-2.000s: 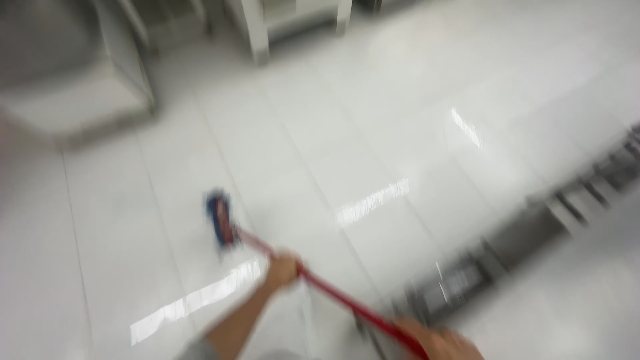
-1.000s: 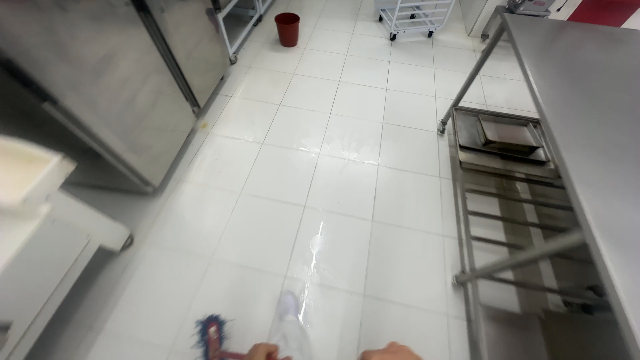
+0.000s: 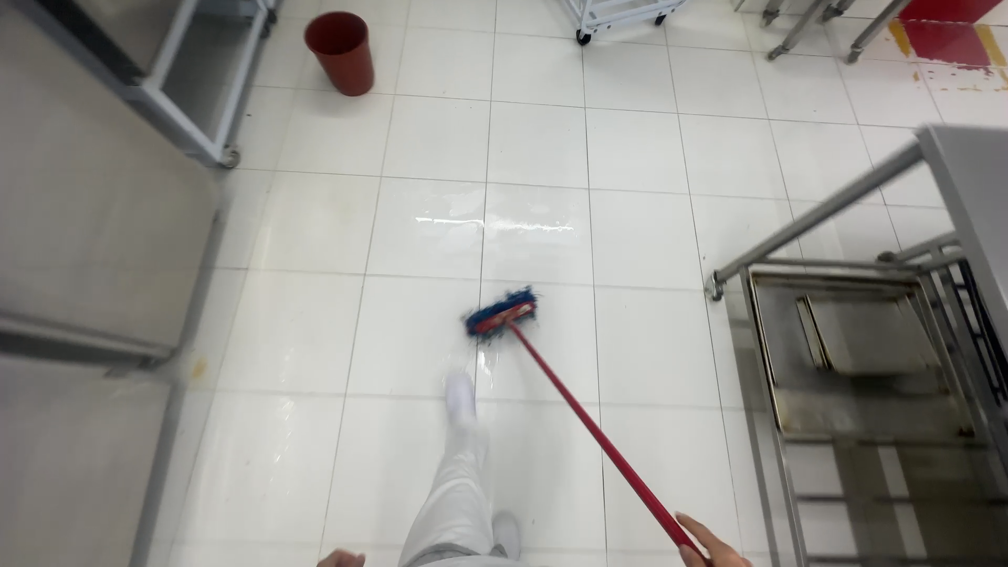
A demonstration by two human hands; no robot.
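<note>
A push broom with a red handle [image 3: 592, 424] and a head of blue bristles [image 3: 501, 313] rests on white floor tiles in front of my white boot [image 3: 460, 396]. My right hand [image 3: 709, 543] is closed around the upper part of the handle at the bottom edge. At the bottom left of centre, my left hand [image 3: 342, 558] is mostly cut off by the frame and is off the broom; its fingers look curled, but whether it holds anything does not show. Wet, shiny patches [image 3: 494, 224] lie on the tiles beyond the bristles.
Metal cabinets [image 3: 87, 197] line the left side. A reddish-brown bin [image 3: 343, 53] stands at the upper left, beside a wheeled frame [image 3: 213, 118]. Ahead is a white wheeled rack [image 3: 622, 17]. On the right, a steel table [image 3: 972, 169] has trays [image 3: 882, 335] beneath it.
The view has swung widely. The broom head has moved from the lower left to ahead of my boot. My left hand, on the handle two seconds ago, is now away from it.
</note>
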